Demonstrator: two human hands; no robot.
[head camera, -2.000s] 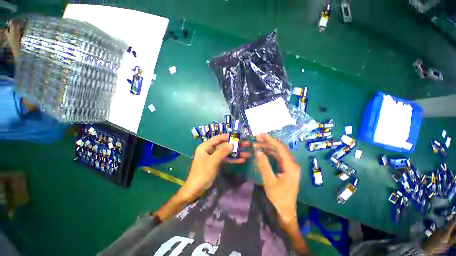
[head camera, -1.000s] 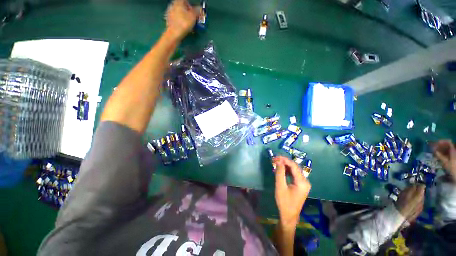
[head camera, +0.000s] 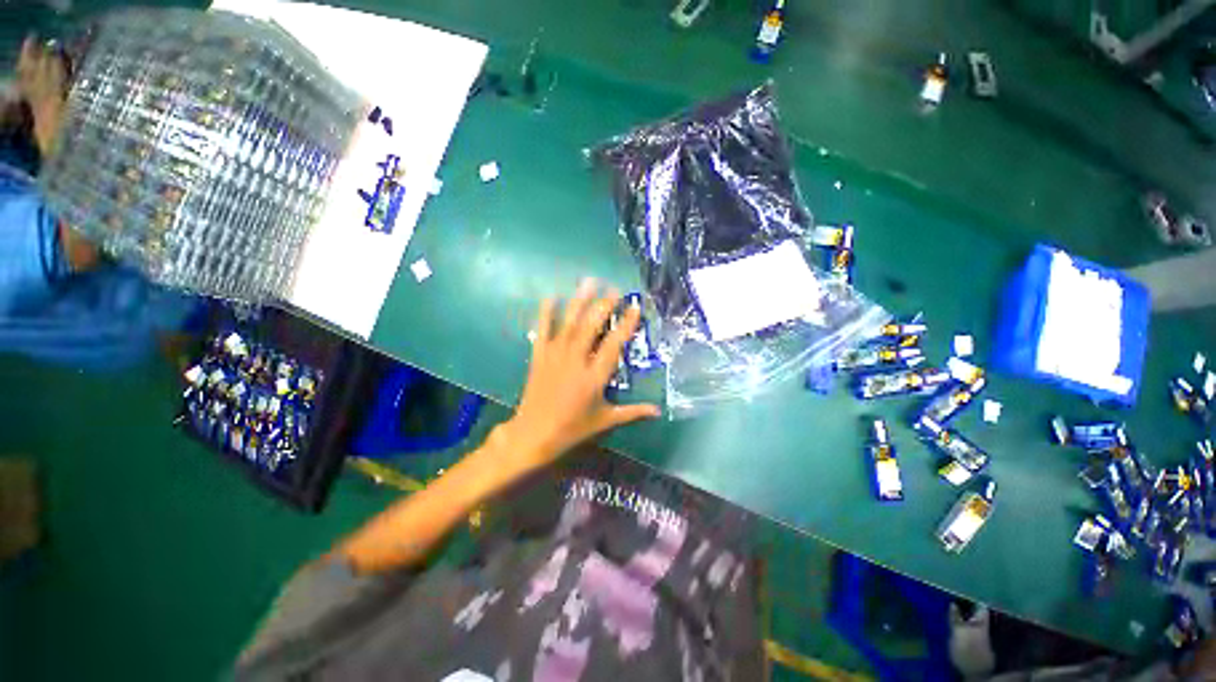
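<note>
My left hand (head camera: 576, 366) is palm down over the bench edge, with its fingers spread. Blue circuit-board modules (head camera: 638, 349) show beside and under its fingers; the rest of that group is hidden by the hand. My right hand is out of the picture. A clear parts bag (head camera: 707, 200) full of black parts, with a white label, lies just beyond my left hand. Loose modules (head camera: 886, 462) lie scattered to the right of the bag.
Stacked clear trays (head camera: 200, 160) stand on a white sheet (head camera: 424, 80) at left, with another person's hand and blue sleeve beside them. A black tray (head camera: 340, 426) of modules is below. A blue box (head camera: 1020, 320) and a module pile (head camera: 1147, 493) are at right. One module (head camera: 768, 29) lies on the far bench.
My left hand has come back from the module on the far bench to the near group of modules. My right hand has left the picture. The view has shifted left.
</note>
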